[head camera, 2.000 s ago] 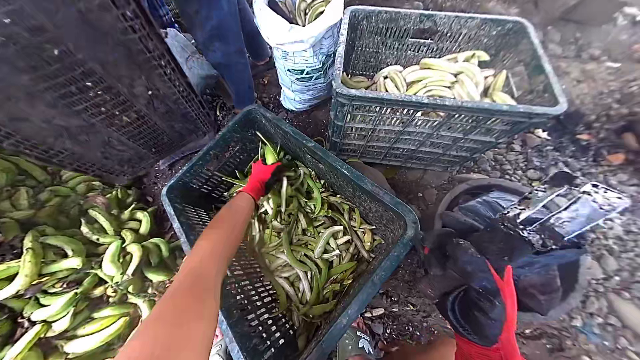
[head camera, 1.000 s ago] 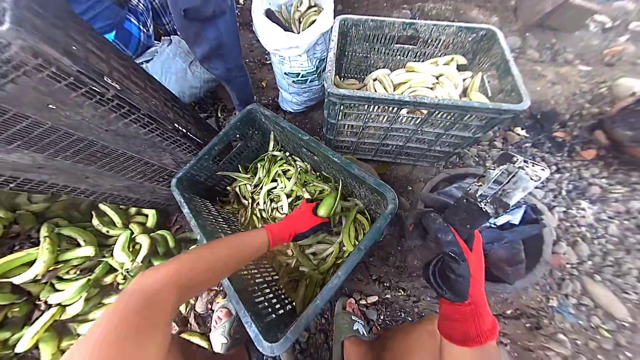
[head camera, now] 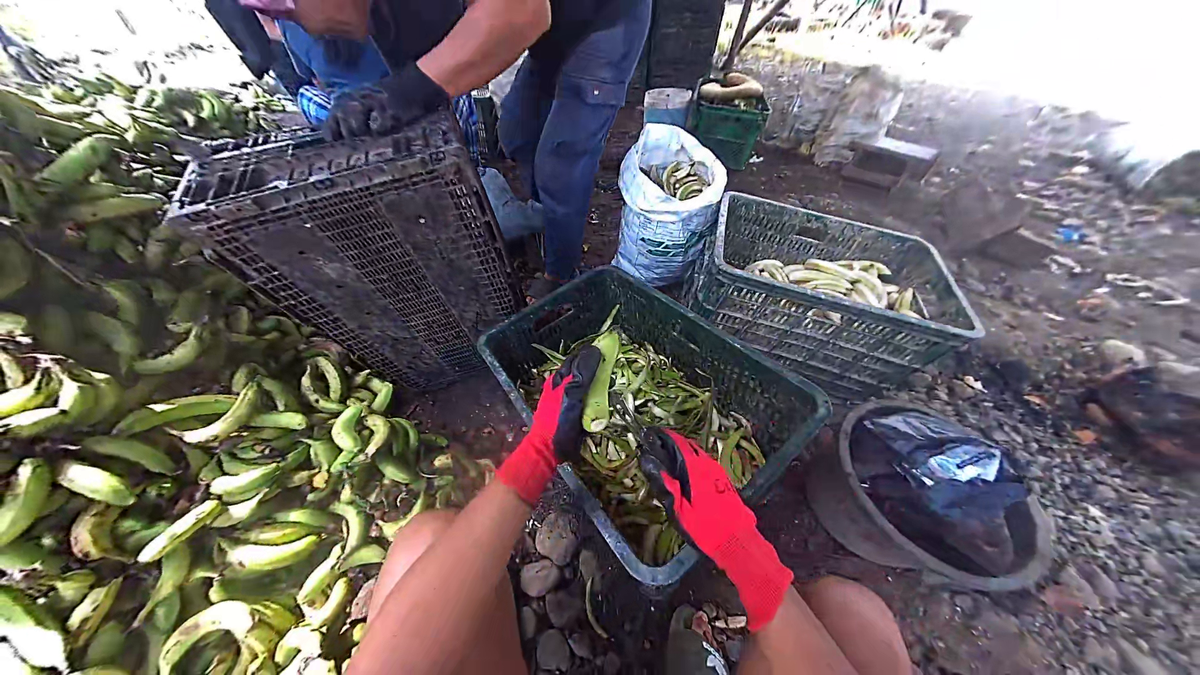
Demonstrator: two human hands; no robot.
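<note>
My left hand (head camera: 562, 412), in a red and black glove, is closed around a green plantain (head camera: 602, 380), held upright over a dark green plastic crate (head camera: 792, 427). Strips of green peel (head camera: 670, 389) lie in that crate. Close to the plantain's lower end, my right hand (head camera: 694, 483), gloved alike, is curled with a thin dark tool (head camera: 642, 431) partly showing at its fingers; its kind is too unclear to tell.
Green plantains (head camera: 267, 553) are heaped at left. A co-worker's gloved hand (head camera: 384, 103) rests on a tilted black crate (head camera: 375, 253). Peeled plantains lie in another crate (head camera: 844, 333), beside a white sack (head camera: 667, 230). A round tub (head camera: 848, 511) holding dark plastic stands on gravel at right.
My left hand has lifted the green plantain from the peel crate. My right hand has moved left from the tub to the plantain. The view has tilted up.
</note>
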